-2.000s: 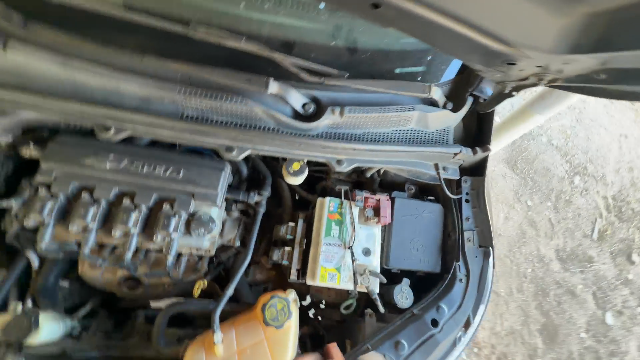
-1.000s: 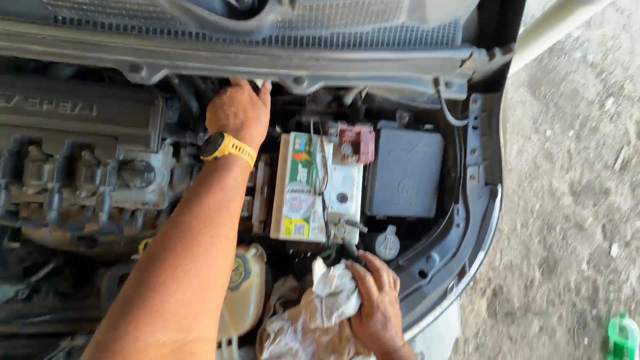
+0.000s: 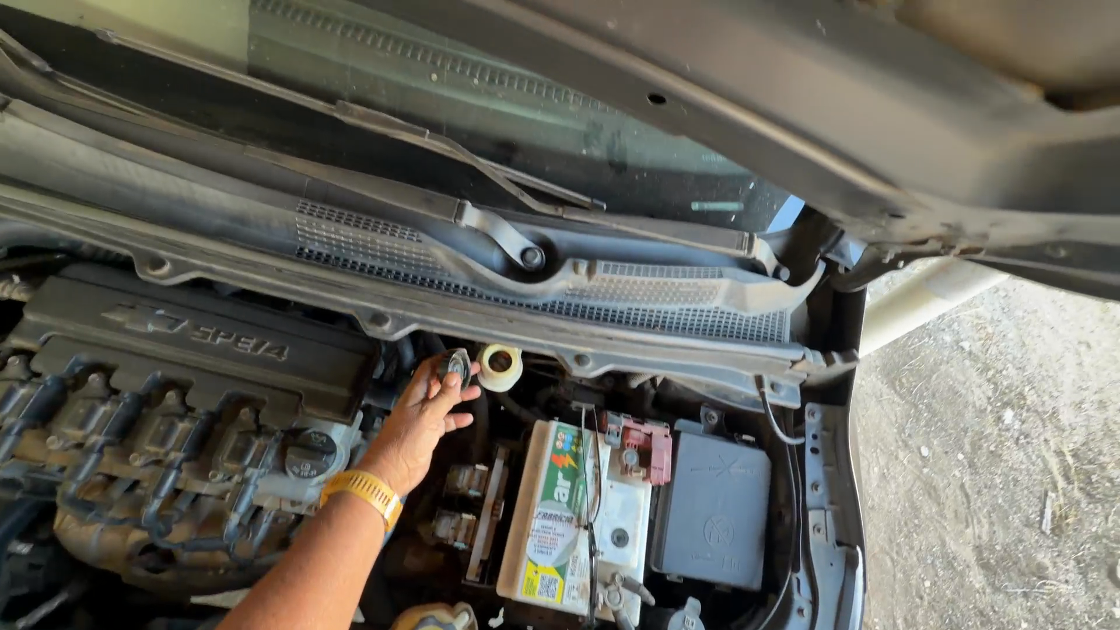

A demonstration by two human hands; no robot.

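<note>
My left hand (image 3: 427, 420), with a yellow watch band (image 3: 363, 494) on its wrist, holds a dark round cap (image 3: 455, 367) between thumb and fingers. Just right of the cap, the brake fluid reservoir (image 3: 500, 368) shows an open, pale filler neck below the cowl. The engine cover (image 3: 192, 337) lies left of my hand, and the oil filler cap (image 3: 311, 452) is beside my forearm. A car battery (image 3: 569, 525) sits to the lower right of my hand. My right hand is outside the view.
A black fuse box cover (image 3: 713, 507) is right of the battery, beside the fender edge (image 3: 827, 525). The cowl grille (image 3: 665, 315) and a wiper arm (image 3: 499, 236) run above. The raised hood (image 3: 787, 114) overhangs the upper right. A coolant reservoir (image 3: 435, 618) shows at the bottom edge.
The cap is off the brake fluid reservoir, where it sat two seconds ago, and is in my left hand. My right hand and the crumpled cloth beside it have left the view.
</note>
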